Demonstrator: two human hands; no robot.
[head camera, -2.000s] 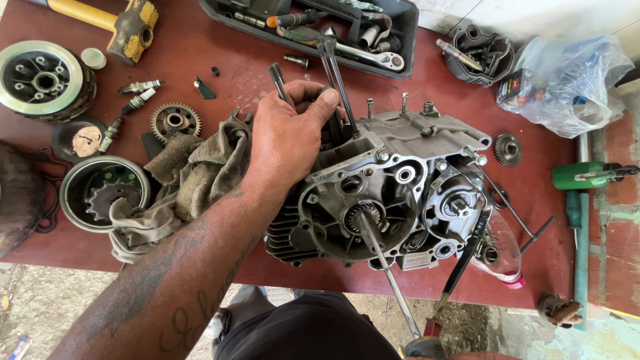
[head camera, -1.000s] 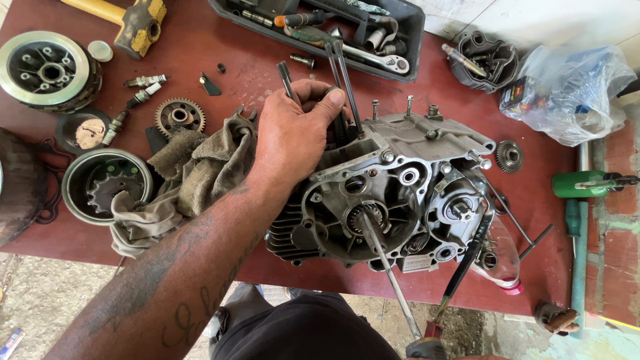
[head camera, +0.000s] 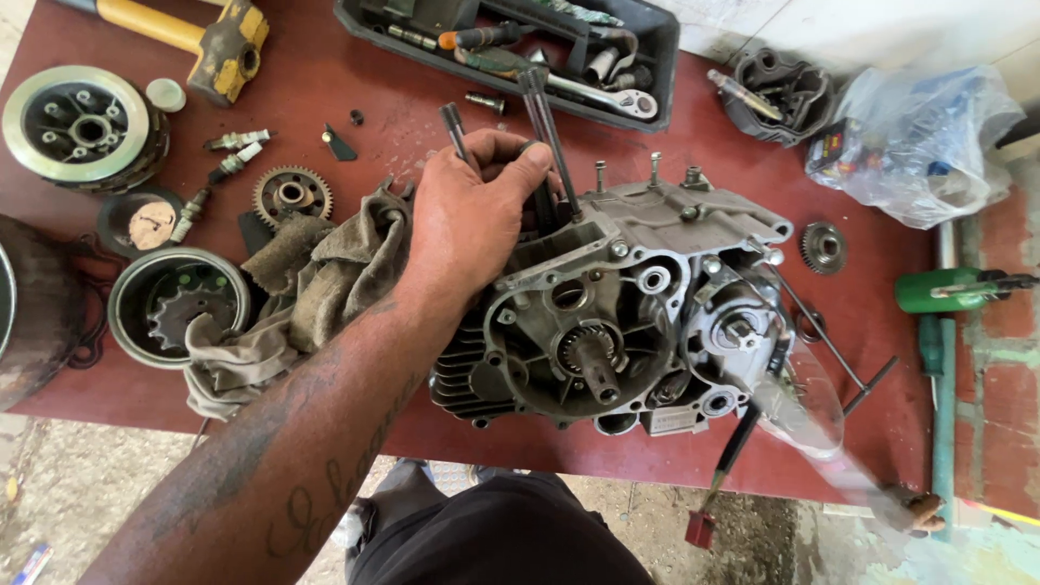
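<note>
My left hand (head camera: 479, 203) reaches over the near side of an engine crankcase (head camera: 589, 317), among upright threaded studs (head camera: 552, 138). Its thumb and fingers close on a dark metal rod (head camera: 543, 199) that goes down into the crankcase mouth; the fingers partly hide it. A geared shaft end (head camera: 597, 366) stands in the open side of the case. To the right is a splined shaft (head camera: 741, 335) in a round housing. My right hand is not discernible. A pale, blurred long shape (head camera: 845, 459) crosses the table's right front edge.
Left of the engine lie a grey rag (head camera: 349, 268), a gear (head camera: 292, 195), spark plugs (head camera: 236, 161), a clutch basket (head camera: 179, 305) and a hammer (head camera: 227, 53). Behind stands a tool tray (head camera: 662, 89). A plastic bag (head camera: 918, 146) and green-handled tool (head camera: 951, 290) are at right.
The long metal tool that rested at the geared shaft has left it; a blurred shape now shows at the right front. My left hand stays at the studs, still gripping the rod.
</note>
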